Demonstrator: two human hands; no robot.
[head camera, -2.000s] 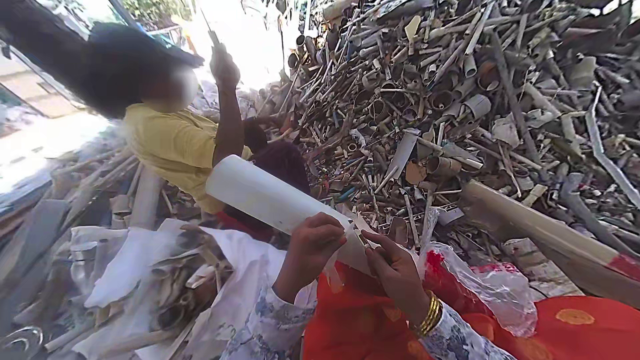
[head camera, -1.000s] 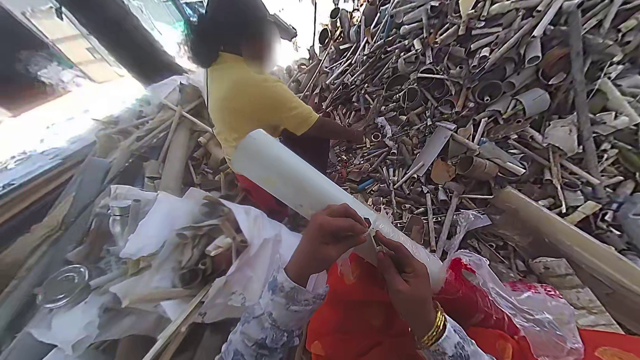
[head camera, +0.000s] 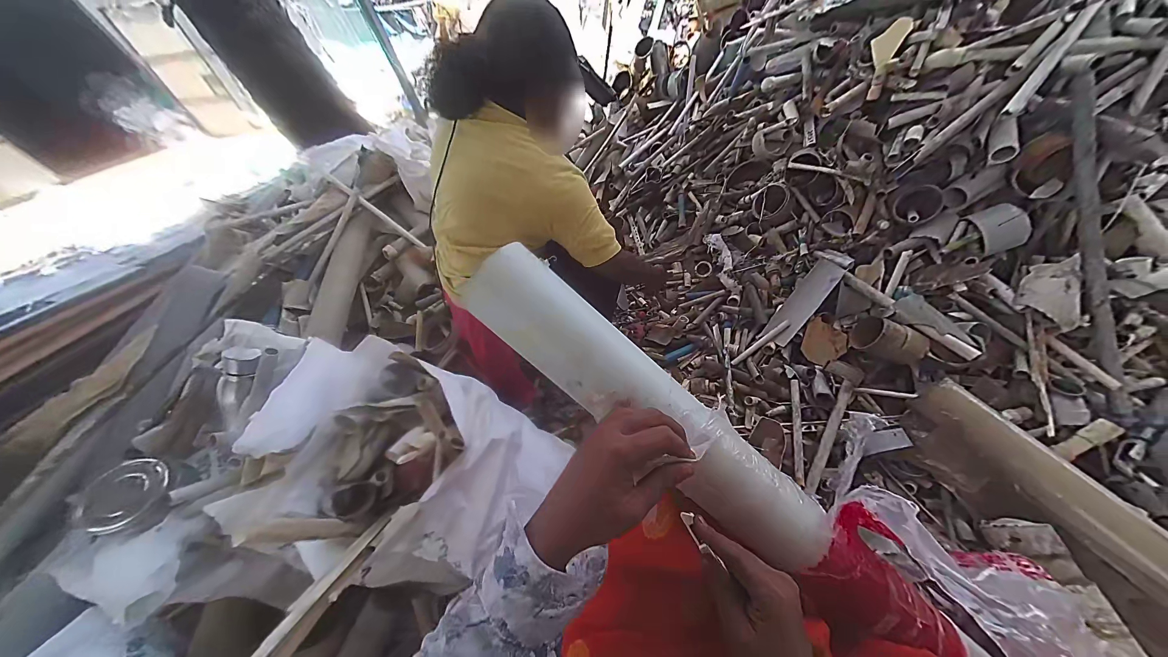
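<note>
A long whitish translucent plastic pipe or roll (head camera: 620, 392) lies diagonally over my lap, on orange-red cloth (head camera: 648, 593). My left hand (head camera: 630, 461) rests at its near side, fingers pinching a thin piece of film or tape that seems to come off the surface. Just below and to the right, my right hand (head camera: 748, 584) is closed around a small slim object with a pale tip, perhaps a blade; most of it is hidden by the fingers. Clear plastic wrap with red parts (head camera: 967, 566) lies beside the pipe's lower end.
A person in a yellow shirt (head camera: 511, 192) sits ahead, reaching into a large heap of scrap pipes (head camera: 894, 201). At left is a white sack (head camera: 493, 447) with pipe scraps, a steel bottle (head camera: 239, 374) and a round metal lid or plate (head camera: 125, 495). A long beige channel (head camera: 1049, 484) lies at right.
My hands, close together over the pipe one second ago, are now farther apart, the right one lower. The person in yellow, whose hand was raised two seconds ago, now reaches down to the heap.
</note>
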